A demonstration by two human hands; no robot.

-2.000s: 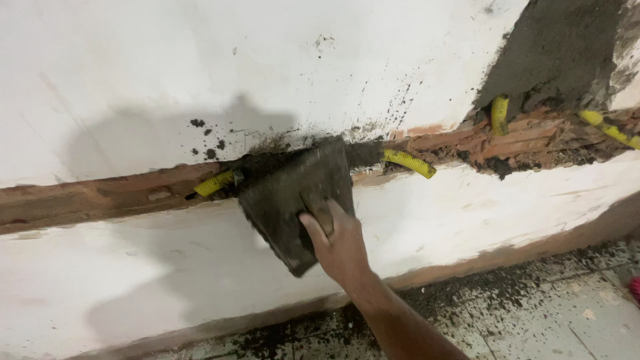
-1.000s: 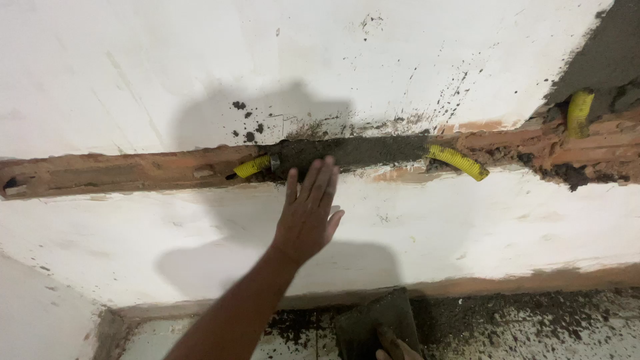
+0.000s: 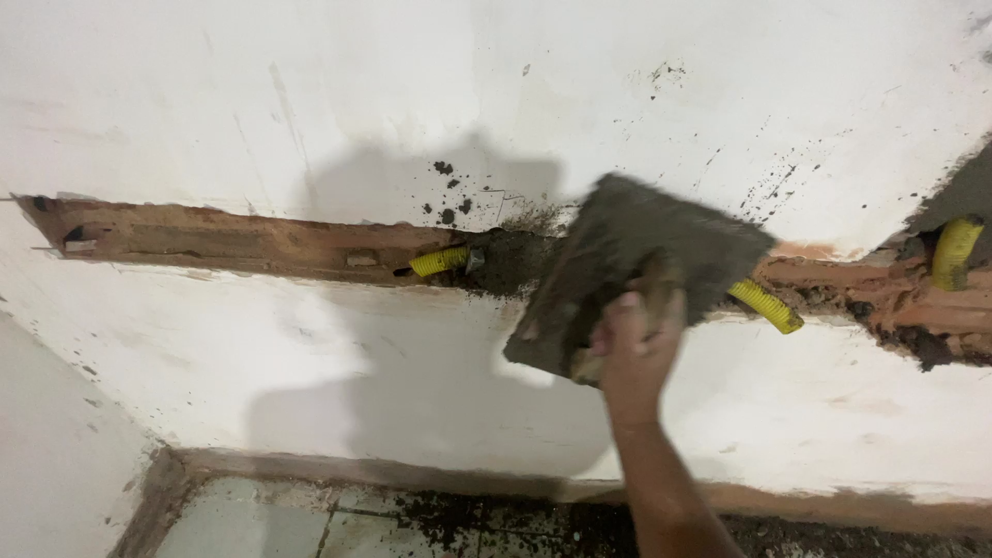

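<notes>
My right hand grips the handle of a mortar-covered plastering float, which is tilted over the channel cut in the white wall. Dark wet mortar fills the channel just left of the float; the float hides the stretch behind it. A yellow corrugated conduit sticks out at the mortar's left end. Another yellow conduit shows at the float's right edge, and a third conduit stands farther right. My left hand is not in view.
The open channel of reddish masonry runs left towards the corner. Below, a tiled floor is strewn with dark mortar crumbs. Dark splashes mark the wall above the channel. A grey mortar patch lies at the right edge.
A second ago my left hand was touching the mortar and the float was low by the floor. Now the left hand has left the view and the float is up over the channel.
</notes>
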